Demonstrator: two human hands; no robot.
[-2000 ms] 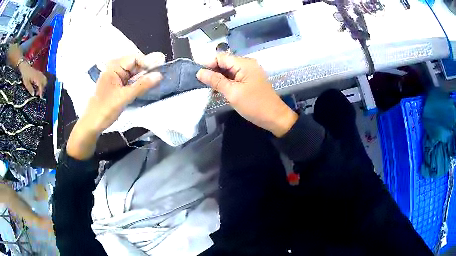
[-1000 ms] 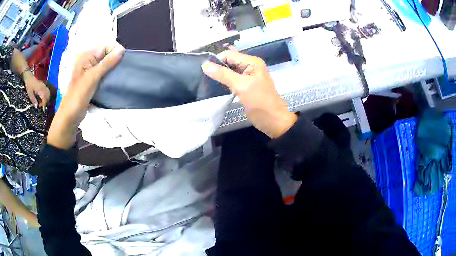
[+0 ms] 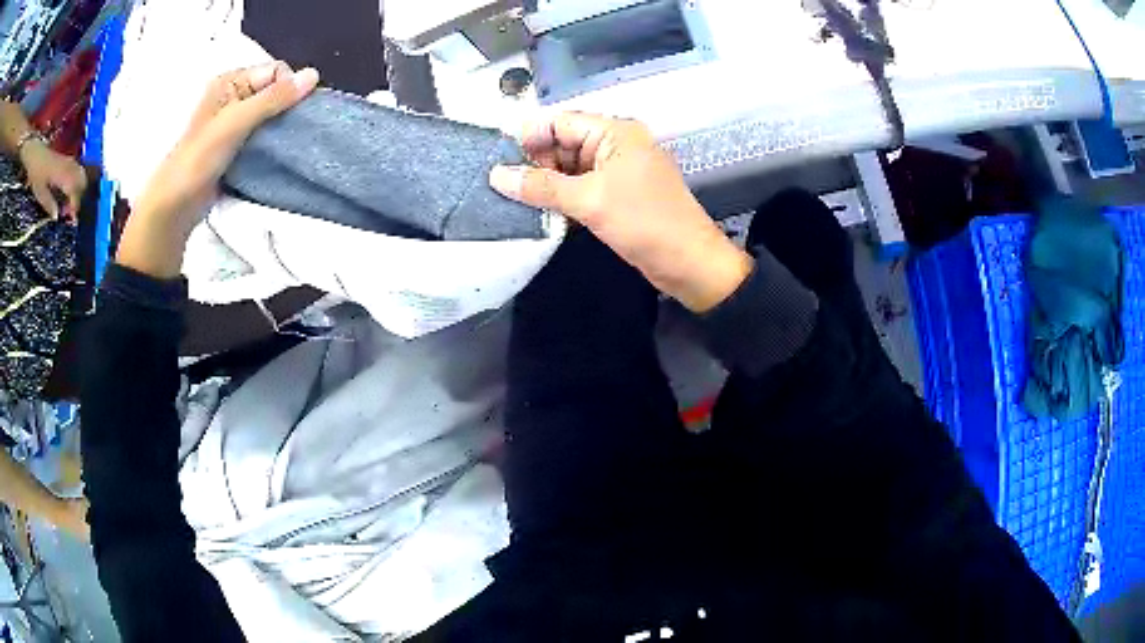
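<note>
A dark grey fabric panel [image 3: 377,163] is stretched between my two hands, its top edge running from one to the other. My left hand [image 3: 214,138] pinches its upper left end between thumb and fingers. My right hand [image 3: 603,189] pinches its right end. A pale knit piece [image 3: 402,283] is attached along the panel's lower side and hangs below it, with thin thread ends at its lower left. The fingers of my right hand are curled, and whether a small tool is in them cannot be told.
A pale garment pile [image 3: 377,465] hangs left of my lap. The white machine table [image 3: 779,94] has a rectangular slot [image 3: 622,50] and a dark thread tangle [image 3: 866,44]. Blue crates [image 3: 1017,465] with teal cloth [image 3: 1074,308] stand right. A person's hand [image 3: 53,176] shows at left.
The dark grey panel was bunched between my hands, then spread wider as my left hand moved left. Its surface now looks folded and more textured. The view has shifted.
</note>
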